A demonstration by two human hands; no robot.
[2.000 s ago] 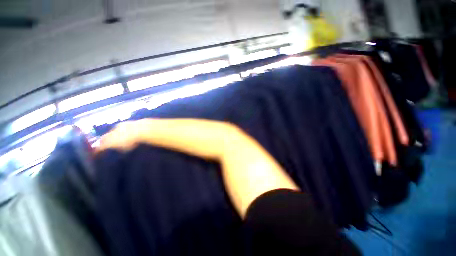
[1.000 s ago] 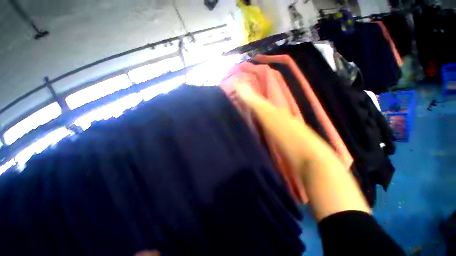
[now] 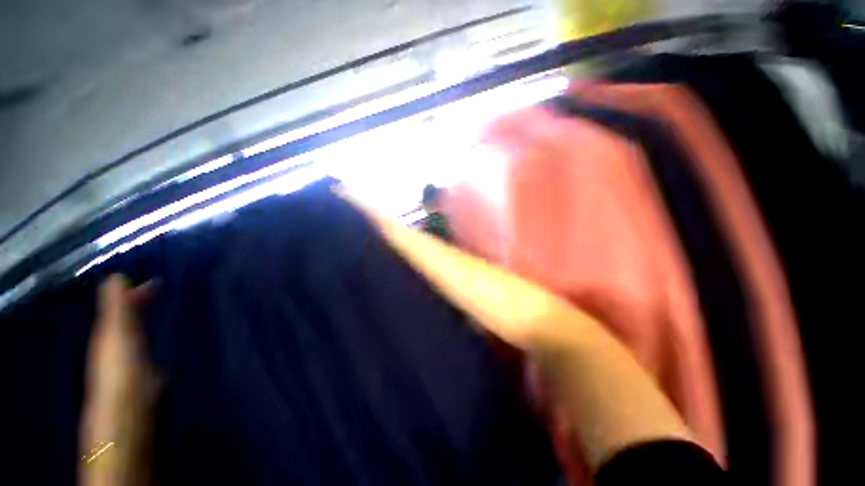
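Observation:
Navy jackets (image 3: 285, 332) hang in a dense row on the rail across the left and middle of the view. My right hand (image 3: 365, 204) reaches to the top of the row at its right end, near the pink jackets; glare and blur hide its fingers. My left hand (image 3: 121, 299) is raised at the far left, in front of the navy cloth, blurred. I cannot tell whether either hand grips anything.
Pink jackets (image 3: 579, 199) hang to the right of the navy ones, with dark garments (image 3: 759, 171) among and beyond them. The rail (image 3: 398, 106) runs across the top before bright lights. Something yellow (image 3: 602, 17) is at the top.
The view has moved closer to the rail. My left hand has come up into view at the left. My right hand has moved from the pink jackets to the navy row's end.

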